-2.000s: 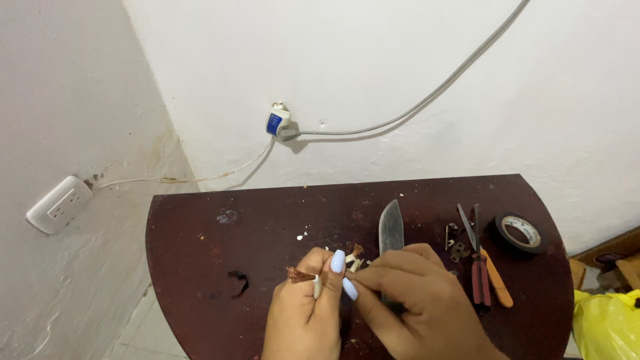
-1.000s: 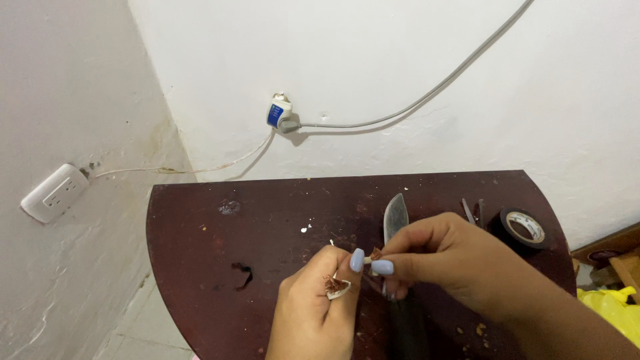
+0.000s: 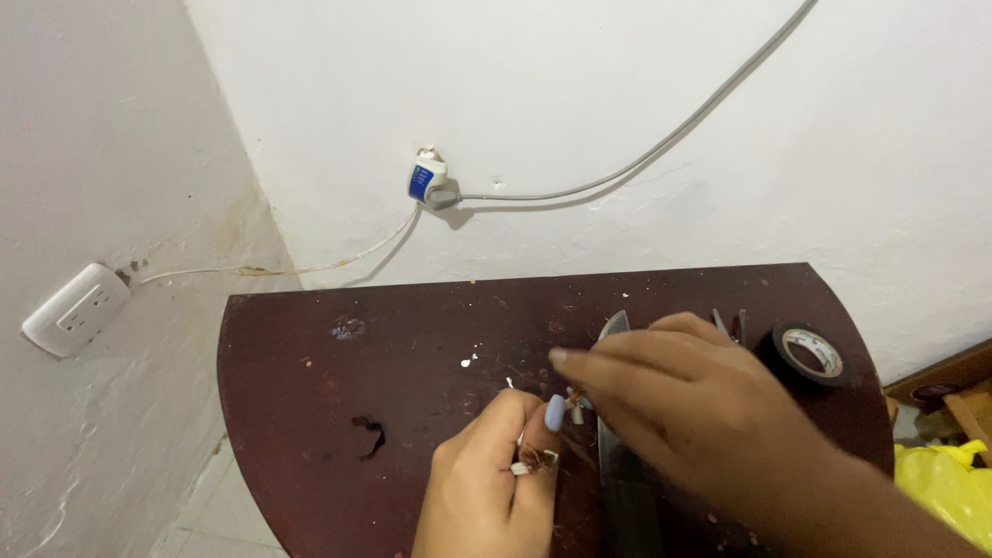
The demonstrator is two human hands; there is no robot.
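Observation:
Low in the centre, my left hand (image 3: 492,473) pinches a short white electrical wire (image 3: 523,467) whose frayed copper strands (image 3: 536,459) show between thumb and fingers. My right hand (image 3: 690,403) is at the other tip of the wire, by more bare copper (image 3: 575,398); its thumb and fingertips are partly hidden, so its grip cannot be made out. Beneath my right hand lies a knife, its blade (image 3: 614,325) pointing to the wall and its dark handle (image 3: 629,515) toward me. White scraps (image 3: 466,363) and loose strands lie on the dark wooden table (image 3: 310,387).
A roll of black electrical tape (image 3: 806,353) and metal tool tips (image 3: 728,324) are at the table's right. A dark curled scrap (image 3: 369,436) lies left. Behind are an adapter with a grey plug (image 3: 443,198) and an outlet (image 3: 77,310). A yellow bag (image 3: 942,473) is far right.
One second ago my right thumb and fingers were pinched at the wire's tip; now that hand has turned over, its back covering more of the knife. My left hand keeps the wire.

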